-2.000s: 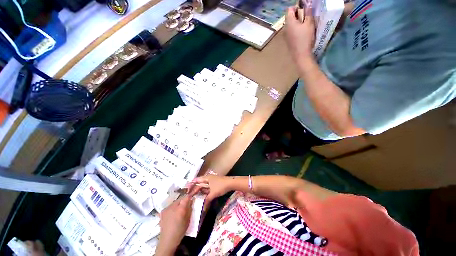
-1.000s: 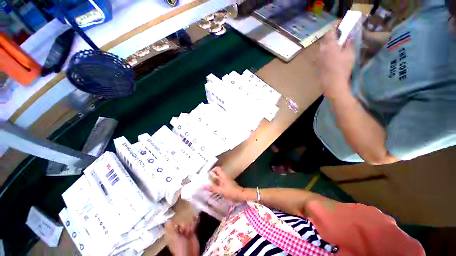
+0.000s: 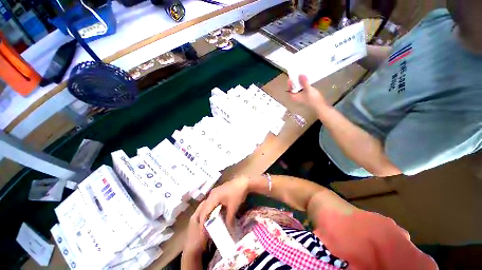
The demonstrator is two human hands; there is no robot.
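Note:
A slim white toothbrush box is between my hands at my apron, its narrow side and small end facing up. My right hand, with a bracelet at the wrist, curls over it from above. My left hand is around its left side. The fingers partly hide the box, and I cannot tell whether film is on it. A long row of overlapping white toothbrush boxes lies just beyond my hands, with dark lettering and round icons.
A coworker in a grey-green T-shirt holds a white box at the right. Several boxes lie apart on the green belt, left. A dark fan hangs by the white shelf. Clear scraps lie on the brown bench edge.
My hands have come together around a box at my apron, its end now facing up. The coworker's box has swung broadside and left over the bench. The view has shifted slightly.

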